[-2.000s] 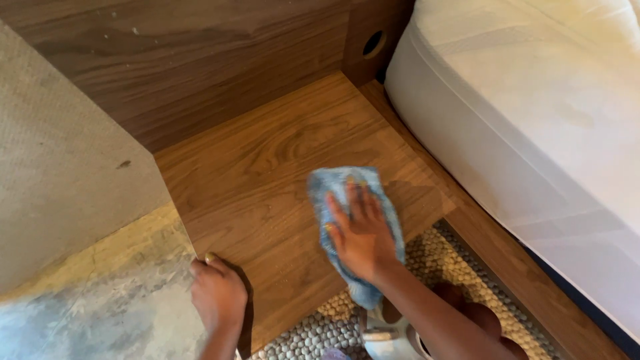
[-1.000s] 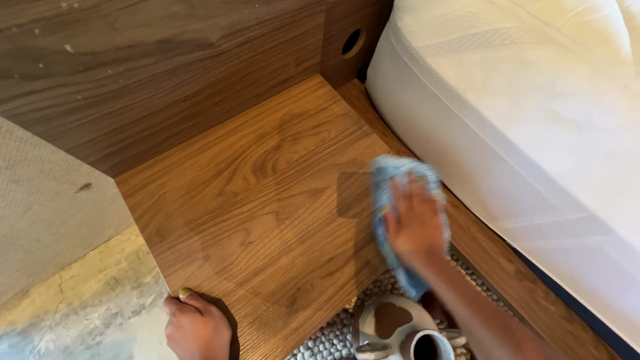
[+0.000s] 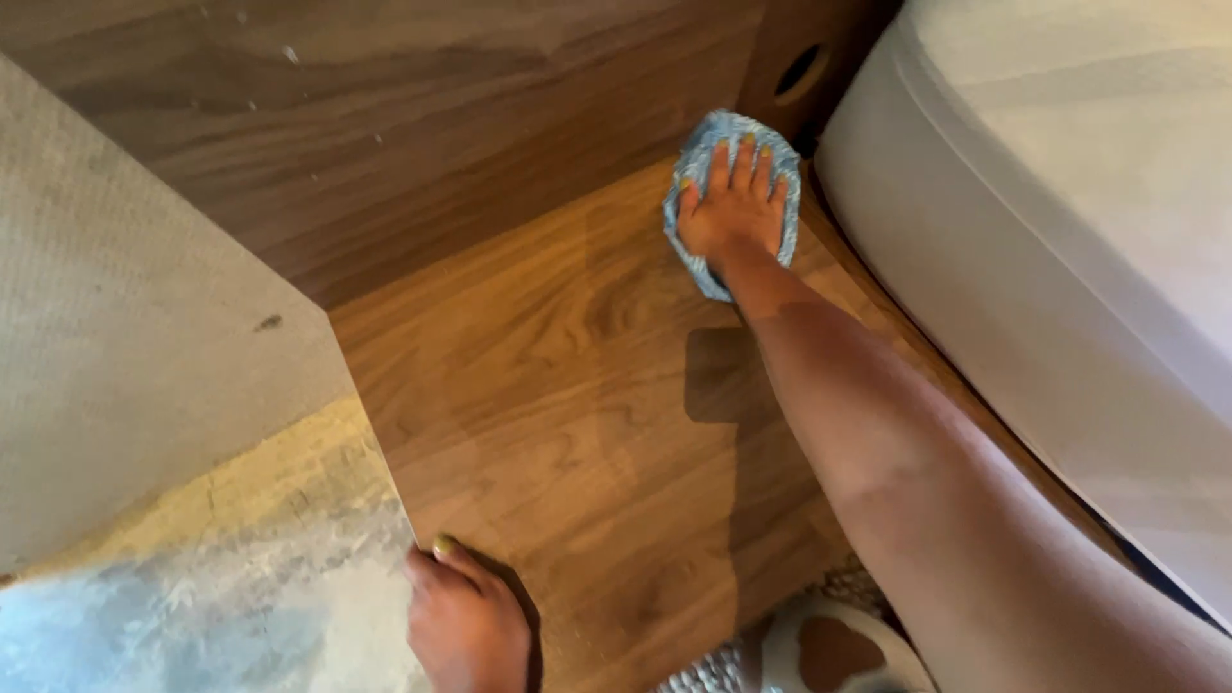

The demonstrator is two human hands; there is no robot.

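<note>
My right hand [image 3: 736, 212] lies flat with fingers spread on a light blue cloth [image 3: 695, 252], at the far right corner of a wooden tabletop [image 3: 539, 414]. The cloth's upper part meets the upright wooden panel [image 3: 462, 125] behind. At the near left, my left hand [image 3: 469, 616] grips the tabletop's left edge, with the thumb on top and the other fingers partly hidden. A dark, rounded square patch [image 3: 717, 375] shows on the surface beside my right forearm.
A pale mattress [image 3: 1001, 250] stands along the right, beside a wooden ledge. The panel has a round hole [image 3: 801, 72] near it. Below the near edge are a woven rug [image 3: 707, 674] and a light-coloured object with openings [image 3: 861, 640]. A plain wall [image 3: 164, 289] is at left.
My right hand has moved with the cloth from the tabletop's near right side to its far right corner. My left hand stays at the left edge.
</note>
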